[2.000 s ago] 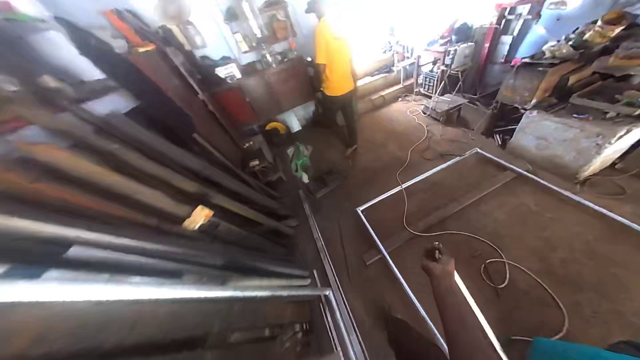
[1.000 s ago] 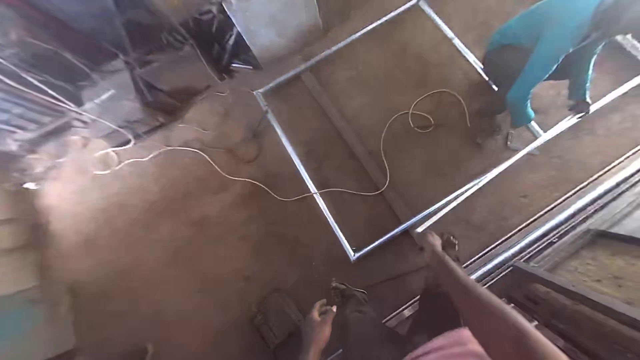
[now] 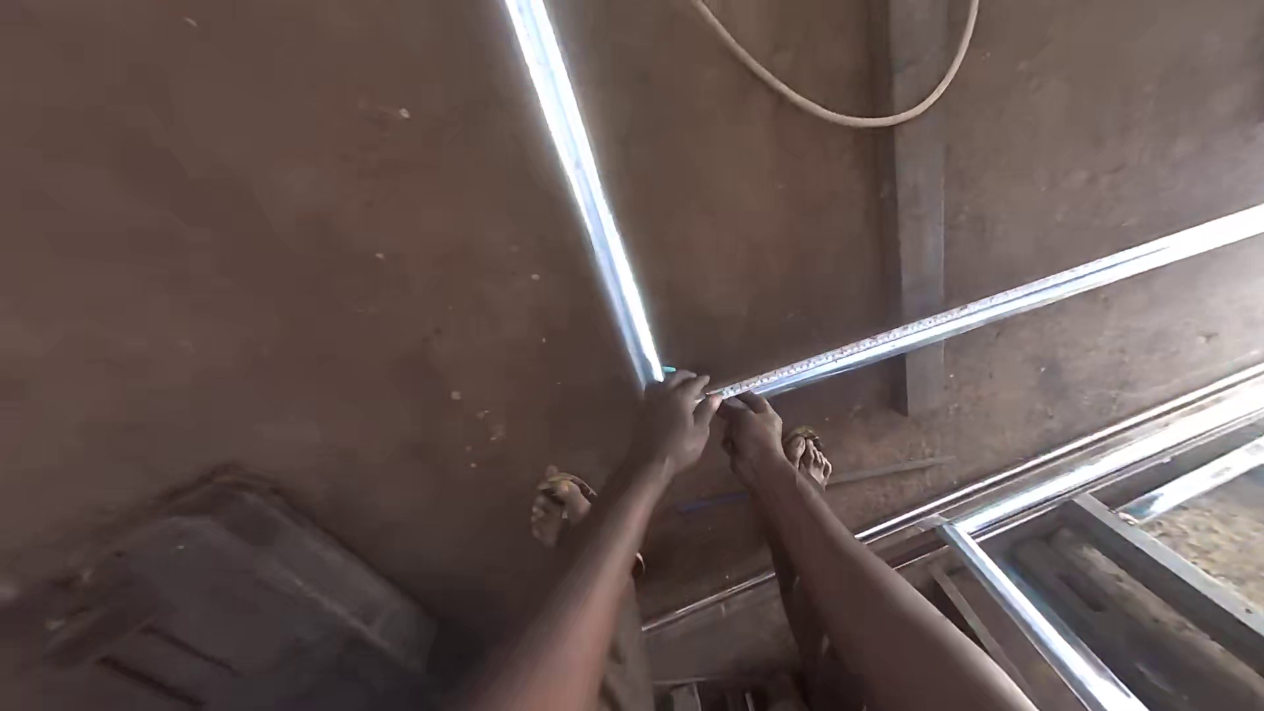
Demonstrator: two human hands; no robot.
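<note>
Two shiny metal bars of a frame, one running up (image 3: 583,178) and one running right (image 3: 1106,276), come together near my hands. A tape measure blade (image 3: 849,352) lies along the right-hand bar. My left hand (image 3: 681,420) rests over the corner, its fingers around the frame and near the end of the blade; a small teal thing (image 3: 670,369) shows beside it. My right hand (image 3: 752,432) grips the blade's end against the bar, close beside my left. The undersides of both hands are hidden.
A wooden plank (image 3: 920,217) lies beneath the right-hand bar, with a pale cable (image 3: 859,122) across it. My feet stand just behind the corner. More metal frames (image 3: 1037,612) lie at lower right. A dark, bulky object (image 3: 247,583) is at lower left.
The view has moved much closer to the frame's corner. My hands, apart one second ago, are now together there. The co-worker in teal is out of view.
</note>
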